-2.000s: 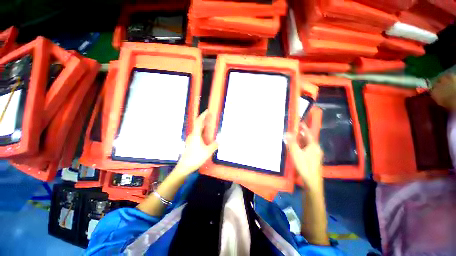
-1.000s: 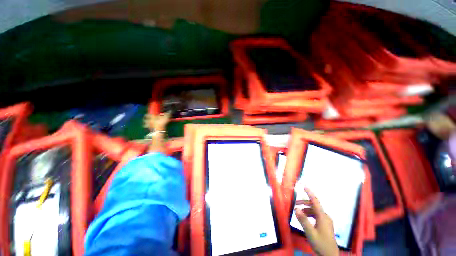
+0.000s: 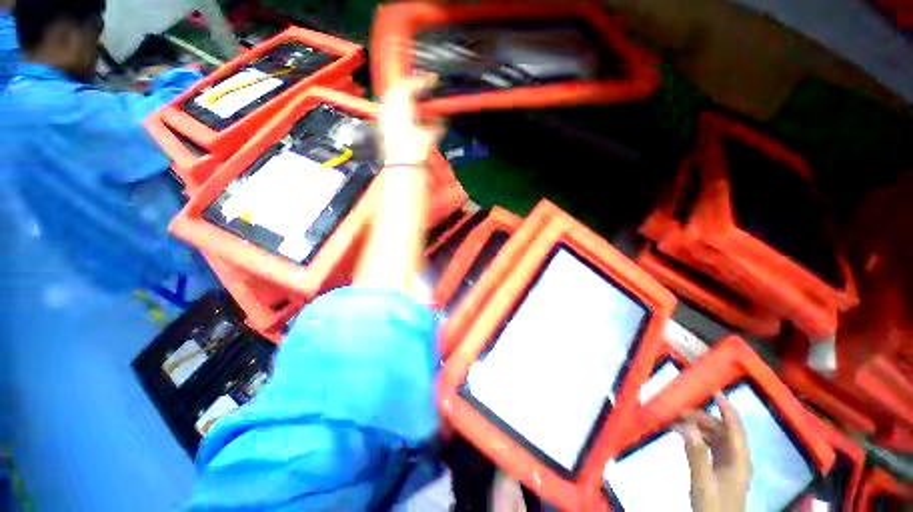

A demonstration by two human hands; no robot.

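Note:
My left hand [image 3: 402, 125] is raised at the top centre and grips the left end of a red-orange foam tray [image 3: 521, 98] that holds an open unit, blurred. Below it, a lit white tablet [image 3: 563, 358] with a black border lies in its foam tray. A second lit tablet [image 3: 776, 450] lies in a tray at the lower right. My right hand [image 3: 719, 458] is over its screen with the fingers bent; whether they touch the glass is unclear.
Stacked trays with open units [image 3: 290, 200] stand left of my arm. Dark holders [image 3: 190, 365] with open units sit low at left. A co-worker in blue [image 3: 80, 165] is at the upper left. More stacked foam trays [image 3: 761, 250] stand at the right.
The view has swung left. My left hand has lifted the tray with the open unit from the back of the bench. My right hand remains over the right lit tablet.

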